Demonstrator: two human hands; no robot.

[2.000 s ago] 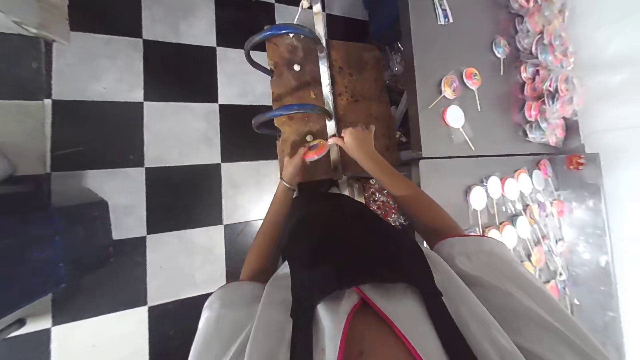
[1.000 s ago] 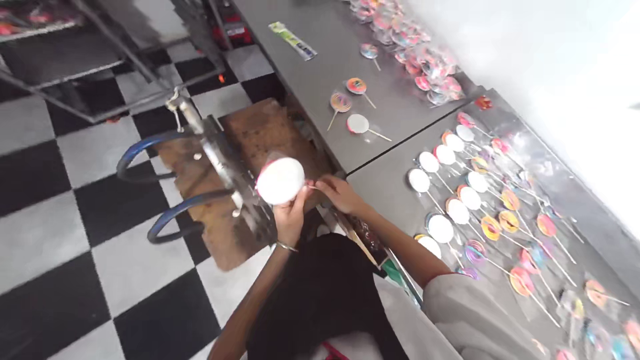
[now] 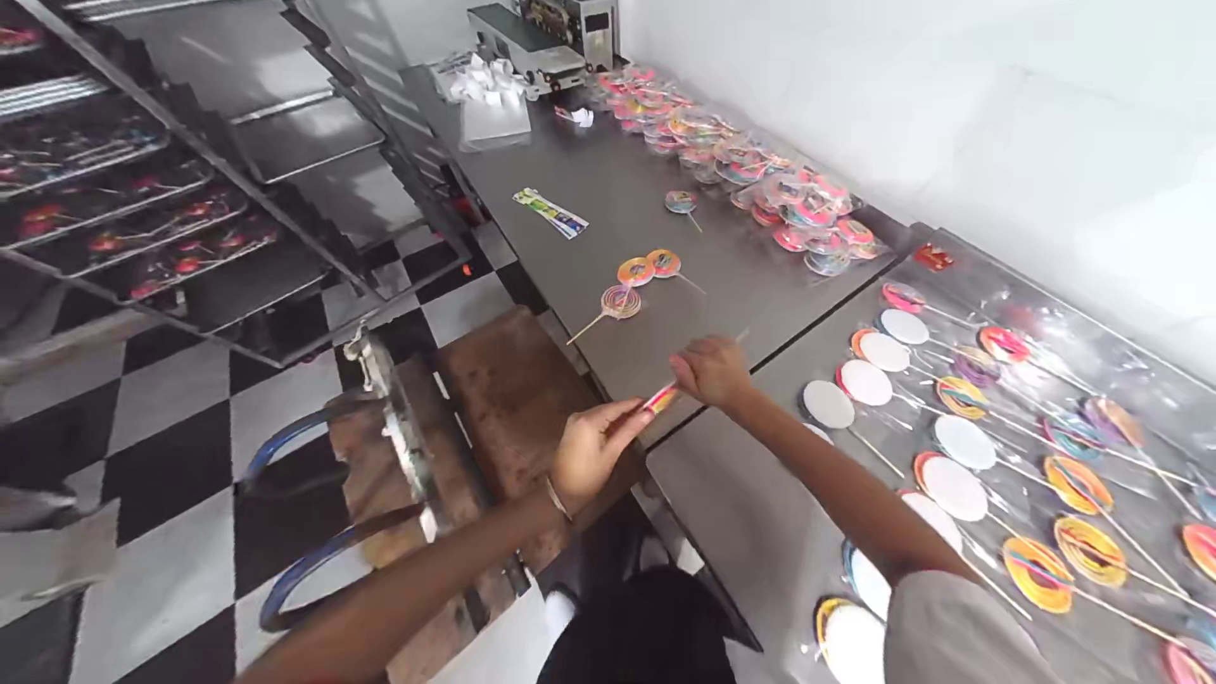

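Note:
A flat round lollipop (image 3: 661, 399) with pink and yellow colours is seen nearly edge-on, pinched at its rim between the thumb and fingers of my left hand (image 3: 591, 448). My right hand (image 3: 712, 370) is closed beside it at the stick side, with a thin tip showing past the fist. Both hands are over the metal table's front edge. Just beyond them lie a spiral lollipop (image 3: 621, 302) and two orange lollipops (image 3: 650, 268). Rows of lollipops, some with white round backs (image 3: 954, 486), cover the table at the right.
Wrapped lollipops (image 3: 731, 152) are heaped along the wall. A machine (image 3: 541, 47) and white paper pieces (image 3: 489, 81) stand at the table's far end. A printed strip (image 3: 551, 212) lies nearer. Left are a tray rack (image 3: 190, 171) and a metal frame with blue curved tubes (image 3: 313, 565).
Both hands have moved from beside the brown board to over the metal table. The lollipop, white face showing a second ago, is now edge-on. The view has swung toward the table.

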